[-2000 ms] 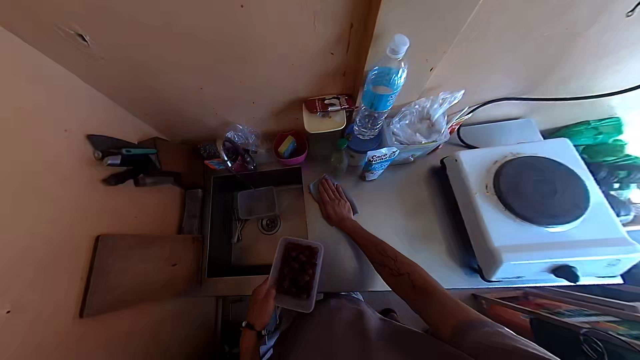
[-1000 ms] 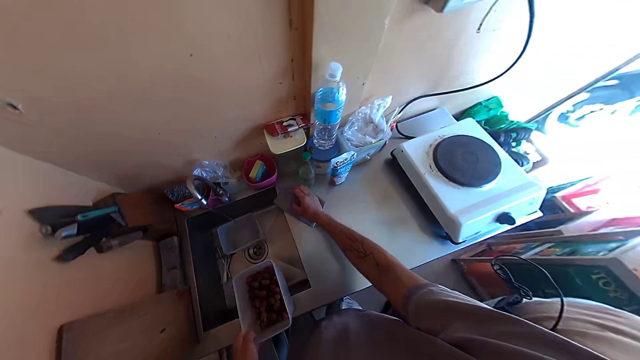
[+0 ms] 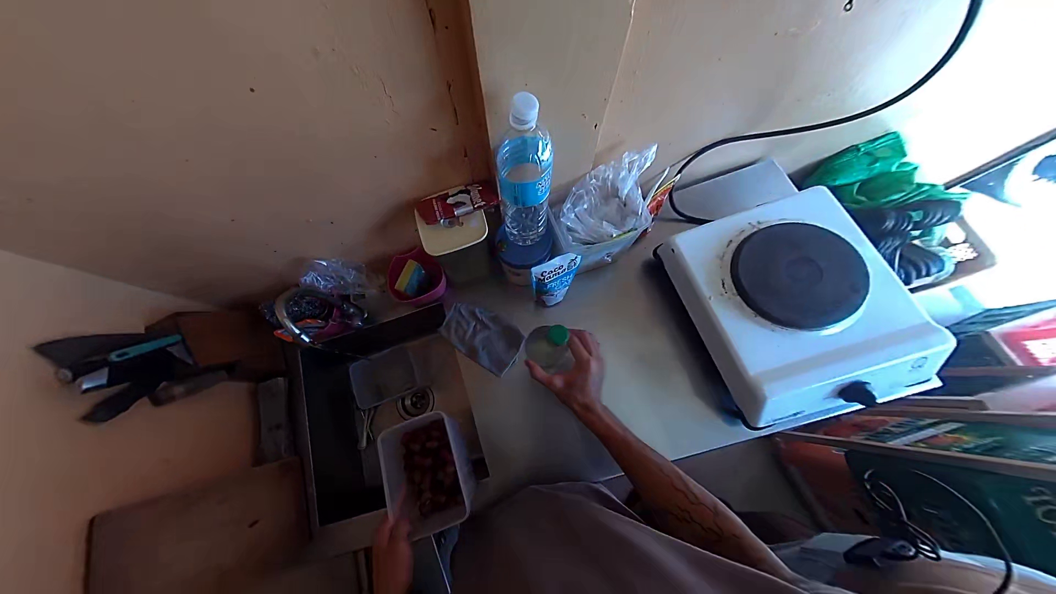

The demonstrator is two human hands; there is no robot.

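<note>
My left hand (image 3: 393, 551) grips the near edge of a clear plastic container (image 3: 464, 487) of dark red fruit, possibly grapes, held over the sink's front right part. My right hand (image 3: 577, 370) is closed around a small clear bottle (image 3: 544, 355) with a green cap, above the metal counter. Just left of that bottle, a grey cloth (image 3: 484, 337) lies at the sink's right edge. A stand-up pouch (image 3: 554, 279) bearing writing is behind the bottle.
Another clear container (image 3: 384, 378) sits in the sink (image 3: 337, 462). Along the wall are a pink holder (image 3: 440, 289) with a sponge, a lidded tub (image 3: 454, 235), a large water bottle (image 3: 525, 186) and a bagged box (image 3: 606, 247). An electric hot plate (image 3: 742, 363) stands right; knives (image 3: 136, 363) hang left.
My right hand has left the grey cloth, which it was pressing on the counter, and has taken hold of the green-capped bottle. My left hand still holds the fruit container.
</note>
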